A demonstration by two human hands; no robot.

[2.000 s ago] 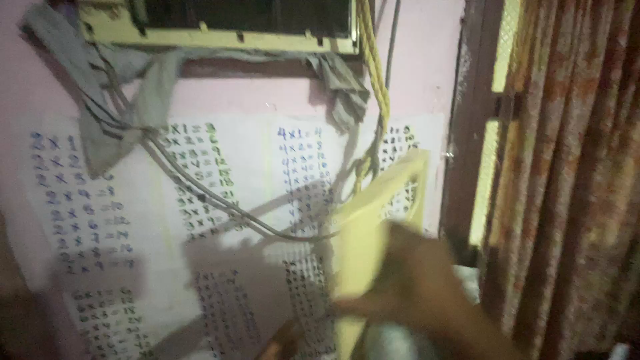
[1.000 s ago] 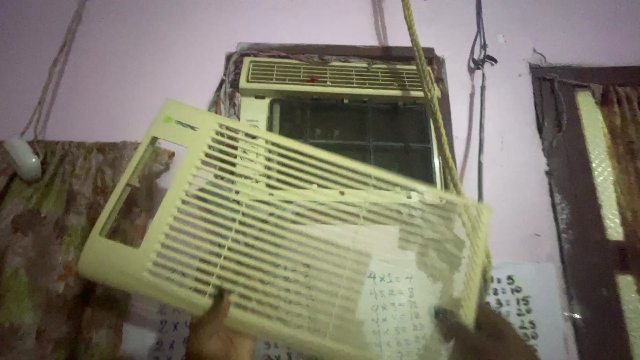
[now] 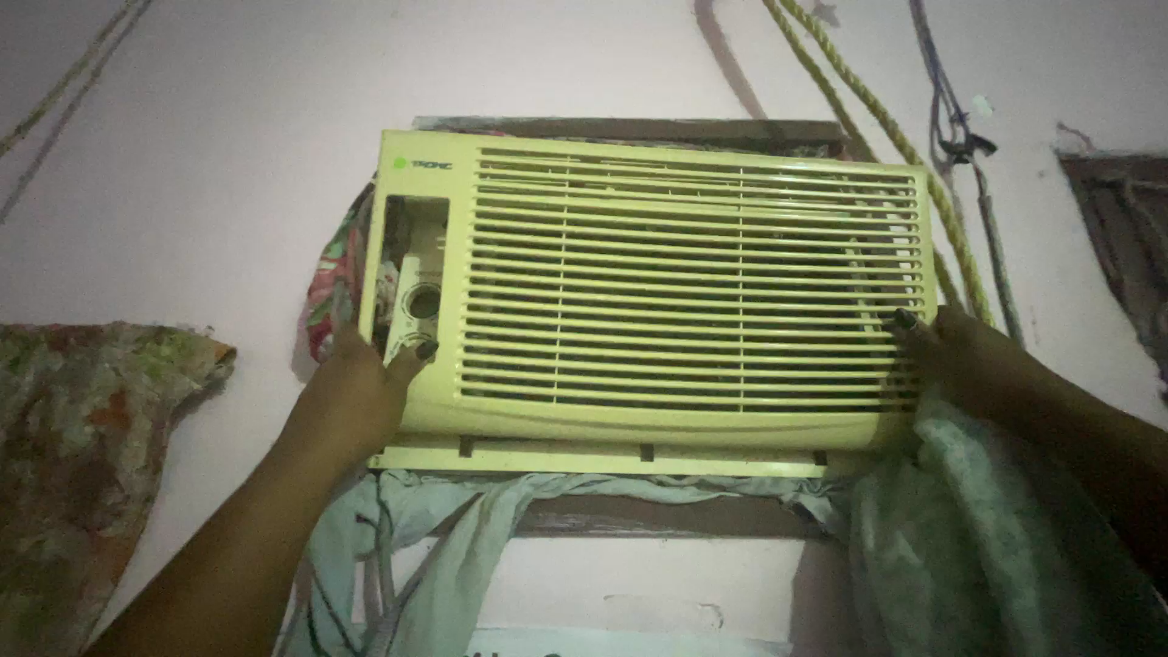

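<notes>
Both my hands hold a pale yellow slatted front grille [image 3: 693, 292] of a window air conditioner, up against the unit. My left hand [image 3: 365, 388] grips its left edge, with the thumb at the control opening. My right hand [image 3: 940, 351] grips the right edge, thumb on the slats. A round control knob [image 3: 422, 300] shows through the opening at the left. Below the grille, the unit's lower frame [image 3: 602, 460] is still visible, with dark slots along it. The grille hides most of the unit's front.
Grey-green cloth [image 3: 493, 511] is tucked along the unit's underside and hangs at both sides. Floral cloth [image 3: 333, 283] fills the left gap. Yellow rope [image 3: 912, 151] and dark cables [image 3: 990, 228] hang at the right. A patterned curtain [image 3: 82, 438] hangs at the lower left.
The grille, tilted and below the unit's top one second ago, has moved up and is nearly level over the unit's front. My hands have risen with it, onto its side edges.
</notes>
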